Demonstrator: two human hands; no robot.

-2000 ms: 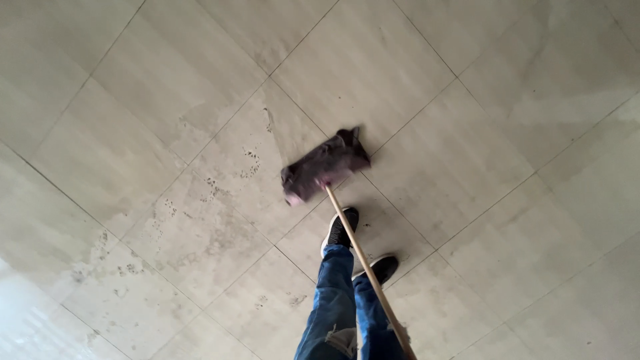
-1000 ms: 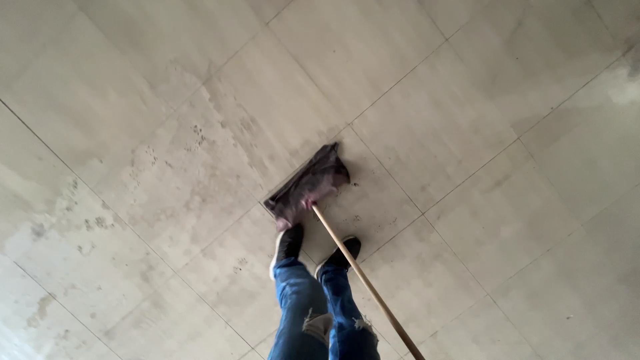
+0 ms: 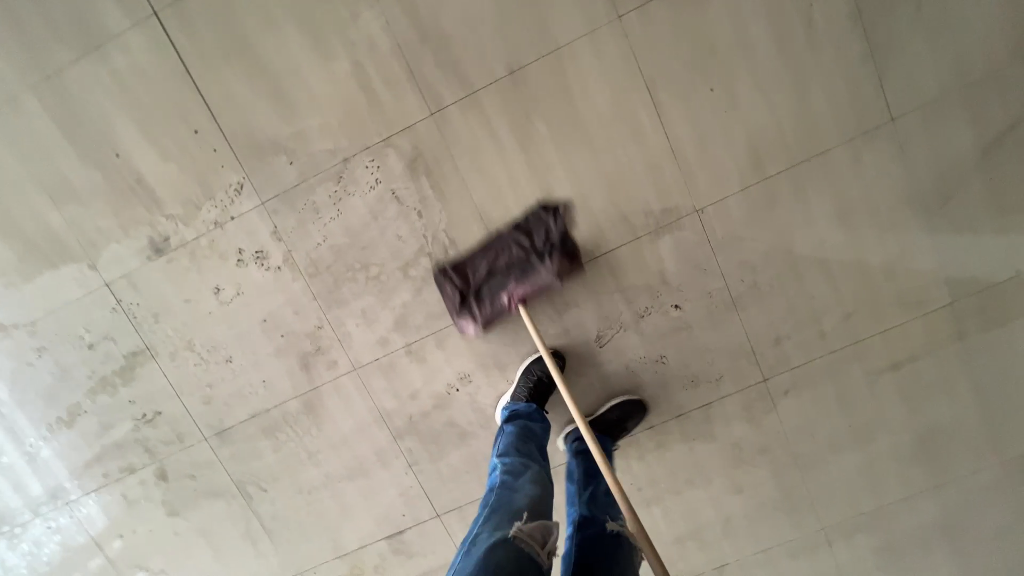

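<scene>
A dark, wet-looking cloth (image 3: pixel 512 260) is draped over the head of a floor squeegee or mop, somewhat blurred, and lies on the tiled floor (image 3: pixel 864 264) ahead of my feet. From the head a light wooden pole (image 3: pixel 590 440) runs down and right, passing over my shoes and leg, and leaves the view at the bottom edge. Neither my left hand nor my right hand shows, so what holds the pole's upper end is hidden.
My black shoes (image 3: pixel 538 380) with pale soles and my torn blue jeans (image 3: pixel 520 480) stand just below the cloth. Dark specks and smudges (image 3: pixel 254 258) mark the tiles at left and near the shoes. Bright light reflects off the floor at lower left.
The cloth-covered head was close against my shoes a second ago and now lies farther ahead of them. The feet have shifted relative to each other, and the view has turned.
</scene>
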